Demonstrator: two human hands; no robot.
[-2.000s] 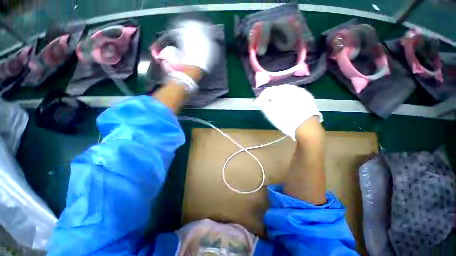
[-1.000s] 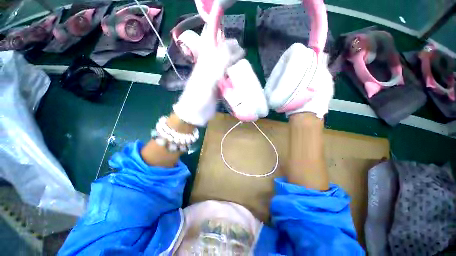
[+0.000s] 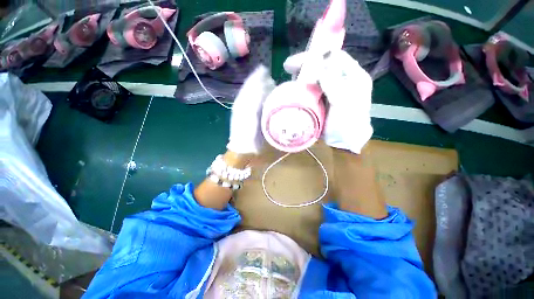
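A pink cat-ear headset (image 3: 291,121) is held up above the cardboard mat (image 3: 404,175), turned so the round outer face of one ear cup faces me. My right hand (image 3: 346,100), in a white glove, grips it at the right side by the cup and headband. My left hand (image 3: 250,111), also gloved, is upright at the cup's left edge; its fingertips are blurred, and whether it grips the cup or the cord is unclear. A thin white cable (image 3: 264,185) hangs in a loop below the cup. Its plug is hidden.
Other headsets lie on grey pouches along the green belt, one at upper left (image 3: 219,44) and one at right (image 3: 430,58). A bare pouch (image 3: 363,29) lies behind the held headset. A black fan (image 3: 101,96) and plastic sheet (image 3: 29,157) are left; a pouch stack (image 3: 500,233) is right.
The headset was lifted off its pouch, then turned from cushions in view to one cup's outer face in view. My left hand has moved from the belt to beside the cup.
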